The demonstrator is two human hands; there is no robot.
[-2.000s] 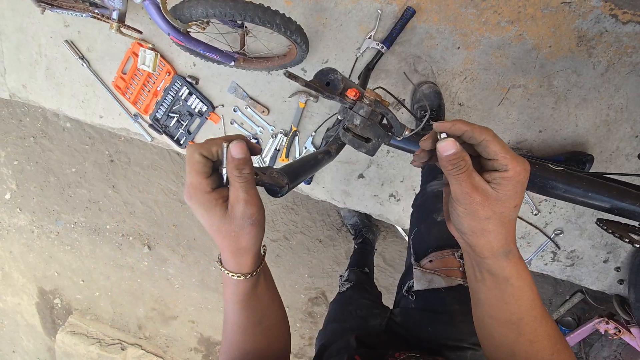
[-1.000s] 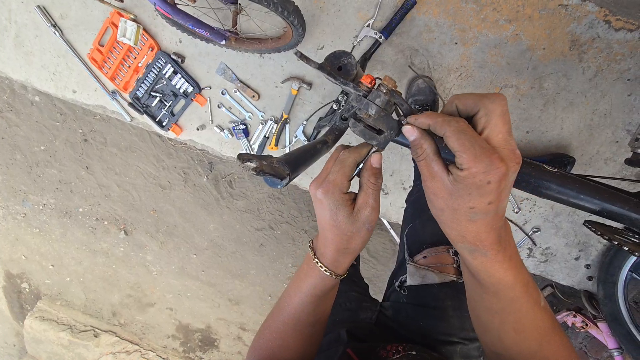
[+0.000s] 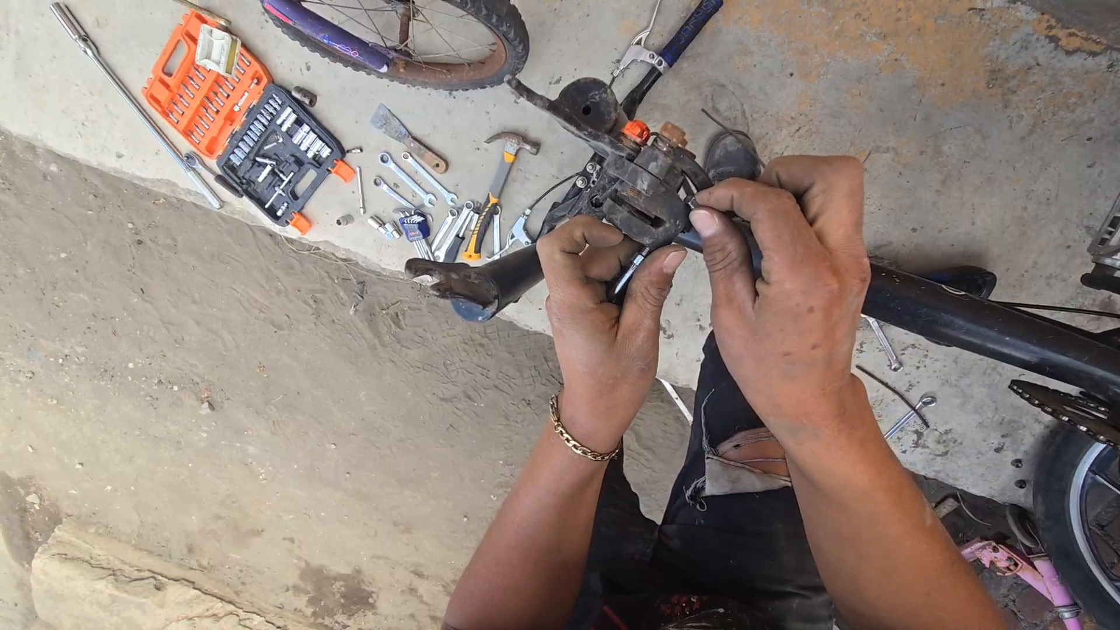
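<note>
A black bicycle frame (image 3: 989, 324) lies across the view, with a dark metal clamp-like assembly (image 3: 639, 188) near its front end, bearing an orange cap (image 3: 636, 132). My left hand (image 3: 604, 315) pinches a thin, shiny metal rod, perhaps a bolt (image 3: 630, 271), between thumb and forefinger, just below the assembly. My right hand (image 3: 779, 262) is at the assembly's right side, thumb and forefinger closed on a small metal piece (image 3: 692, 201) that is mostly hidden. A black fork leg (image 3: 507, 280) extends to the left of my left hand.
On the concrete lie an open socket set (image 3: 280, 153), a long-handled wrench (image 3: 131, 101), a scraper (image 3: 407, 137), a claw hammer (image 3: 496, 194) and several wrenches (image 3: 407, 179). A bicycle wheel (image 3: 516, 44) is at the top, a handlebar grip (image 3: 691, 33) beside it, another wheel (image 3: 1072, 525) lower right.
My left hand has come right from the fork leg's end to beneath the assembly, with the metal rod in it. My right hand has moved left to the assembly's side.
</note>
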